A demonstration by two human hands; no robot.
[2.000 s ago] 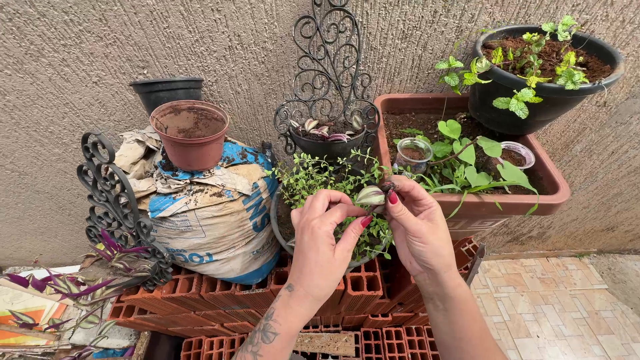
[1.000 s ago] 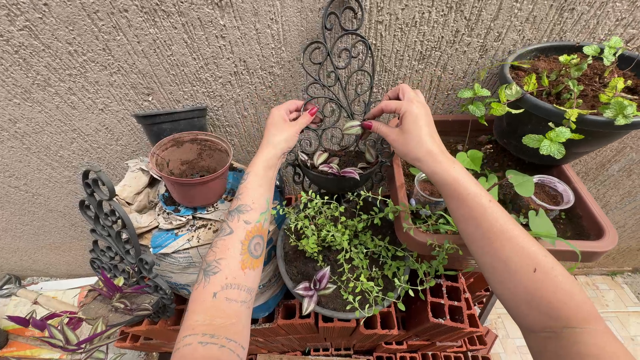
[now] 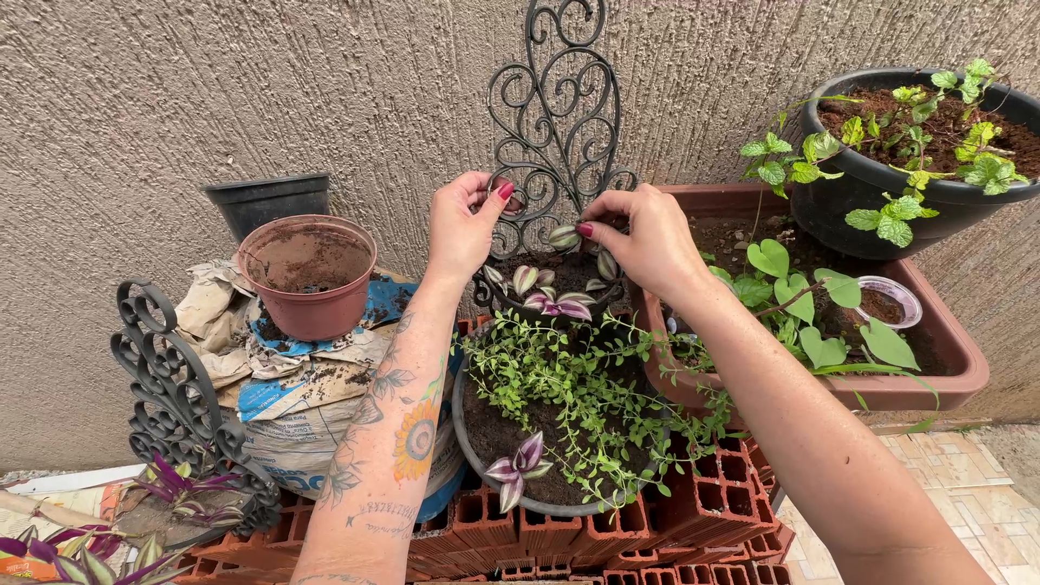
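A tradescantia cutting with striped leaves [image 3: 565, 237] is pinched between the thumb and fingers of my right hand [image 3: 638, 236], over the small dark pot [image 3: 597, 307] of the scrolled wrought-iron holder [image 3: 561, 106]. Several striped tradescantia leaves [image 3: 526, 279] stand in that pot's soil. At the holder's left edge is my left hand [image 3: 471, 219], thumb and fingertips close together; whether they hold the scroll or something small cannot be told. Below, a round grey pot [image 3: 561, 510] holds a small-leaved green plant [image 3: 552, 382] and a purple-striped tradescantia sprig [image 3: 518, 470].
Left are a brown plastic pot [image 3: 313, 305] on a soil sack [image 3: 284, 447], a black pot [image 3: 268, 203] and another scrolled iron holder [image 3: 175, 390]. Right are a brown rectangular planter [image 3: 959, 357] and a black pot of mint [image 3: 853, 195]. Hollow red bricks [image 3: 561, 532] lie underneath.
Both hands have gone from above the green plant to the iron holder, the right one with the cutting. Since one second ago the right hand has lowered toward the small pot's soil.
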